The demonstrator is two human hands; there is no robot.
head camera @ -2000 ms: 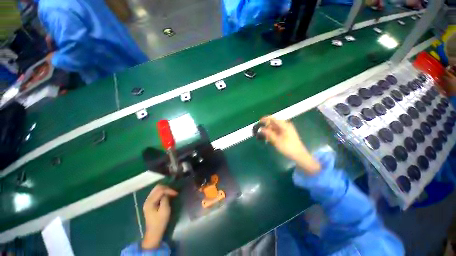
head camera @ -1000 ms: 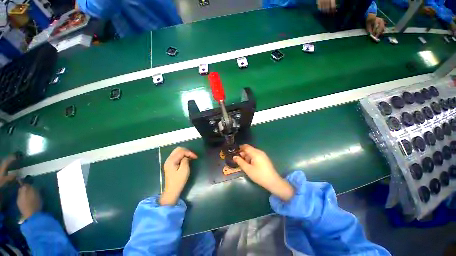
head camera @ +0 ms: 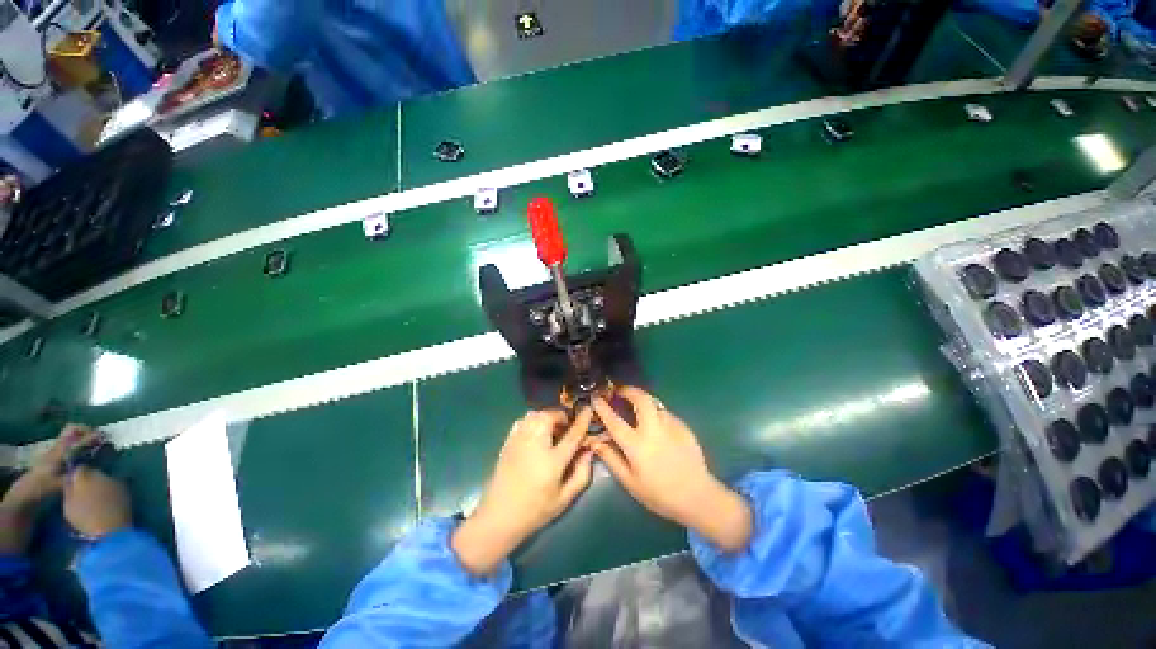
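Note:
The black press fixture (head camera: pixel 507 317) stands in front of me on the green bench. Its red clamp handle (head camera: pixel 546 231) points up, with the metal toggle clamp (head camera: pixel 571 311) below it. My left hand (head camera: pixel 530 475) and my right hand (head camera: pixel 659 459) meet at the nest under the clamp. Their fingertips are on a round black part (head camera: pixel 584 418), which is mostly hidden by the fingers. Only a little of the orange-brown locating nest (head camera: pixel 564 397) shows around them.
The conveyor belt (head camera: pixel 786 203) runs behind the fixture with square white and black parts on it. A blister tray (head camera: pixel 1001 342) of black discs is at right. A white paper sheet (head camera: pixel 207 507) lies at left, near another person's hands. Black trays (head camera: pixel 83 209) stand far left.
My right hand has brought the black disc from the right into the nest. My left hand has moved right from beside the fixture to join it. The belt parts have shifted.

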